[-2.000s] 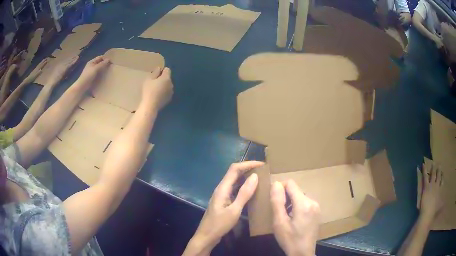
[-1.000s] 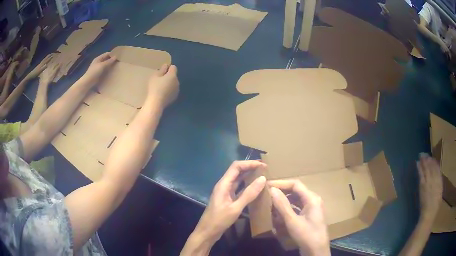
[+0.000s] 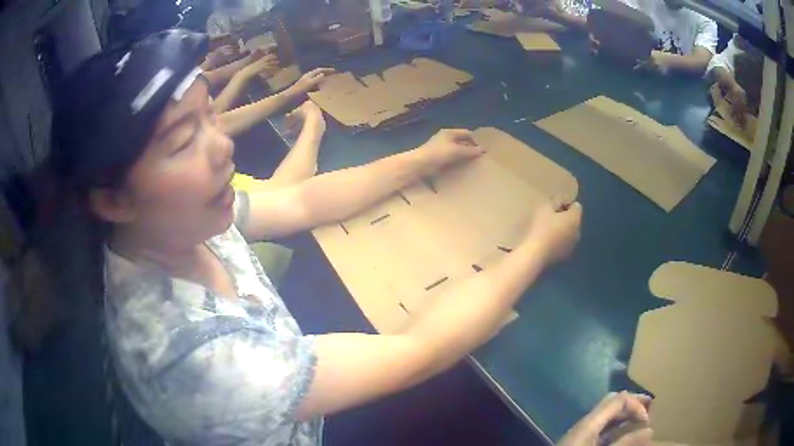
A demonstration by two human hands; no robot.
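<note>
The part-folded mailer box is at the lower right, with its tan lid panel [image 3: 703, 357] in view and its tray cut off by the bottom edge. My left hand [image 3: 609, 422] is at the bottom edge, just left of the lid, fingers curled. It is partly cut off, and what its fingertips touch cannot be made out. My right hand is not in view.
A person at the left holds a slotted box blank [image 3: 418, 253] by its far flap with both hands. A pale flat sheet [image 3: 629, 150] lies mid-table. More blanks [image 3: 392, 91] and other workers are beyond. Pale upright posts [image 3: 766, 131] stand at the right.
The view has swung left, so the box and my left hand now sit at the lower right. My right hand has left the picture. The neighbour's head has come into view.
</note>
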